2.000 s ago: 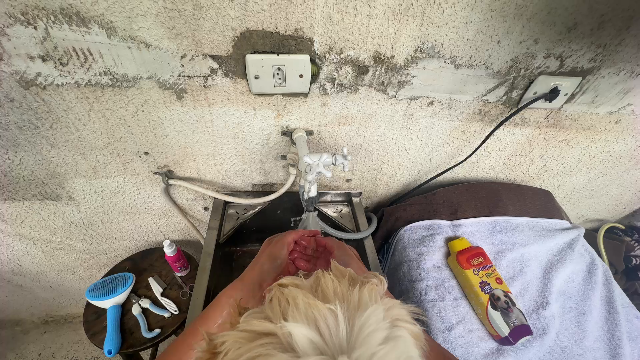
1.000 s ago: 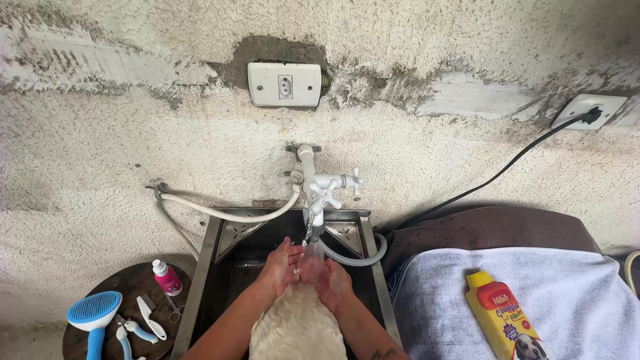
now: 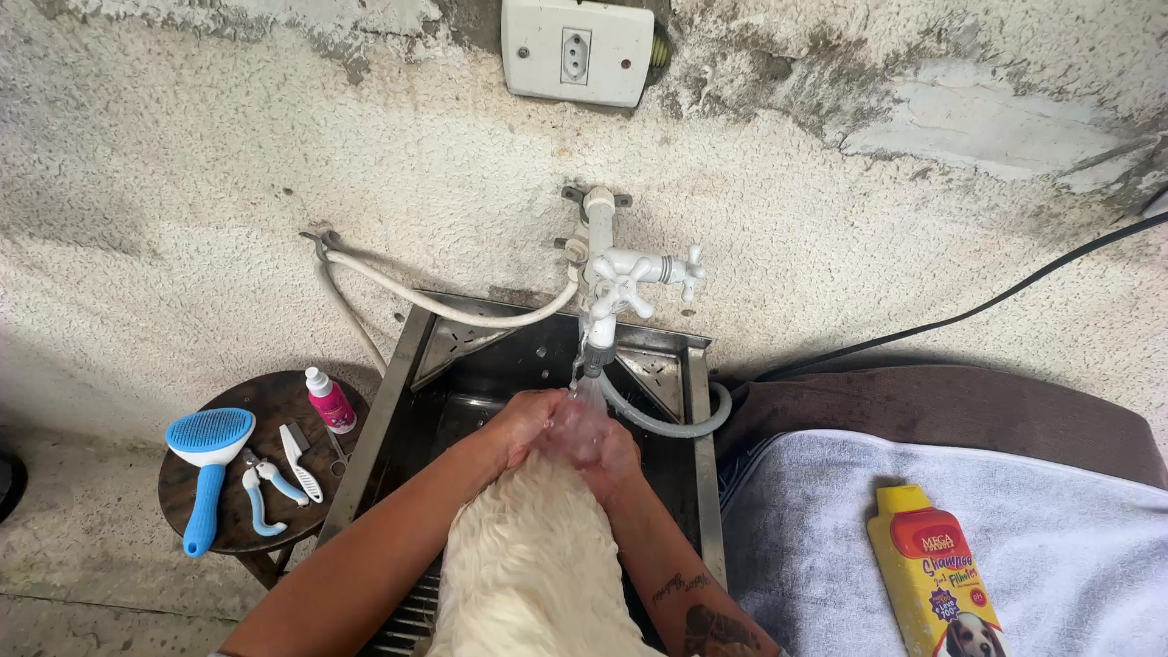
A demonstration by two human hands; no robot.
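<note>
Water sprays from a white plastic faucet with cross handles into my cupped hands. My left hand and my right hand meet just under the grey spout, at the far end of a light-furred animal, likely a dog. Its head is hidden at my hands, so whether my fingers touch it I cannot tell. The animal stands between my forearms in a metal sink. A yellow shampoo bottle with a red label area lies on a light towel to the right.
A round wooden stool at left holds a blue slicker brush, nail clippers, a white comb, scissors and a pink bottle. A grey hose curls over the sink's right side. A black cable runs along the wall.
The animal's pale fur was close below the view two seconds ago and covered my forearms; now my forearms show on either side of its body. My hands stay under the faucet. The view has moved closer.
</note>
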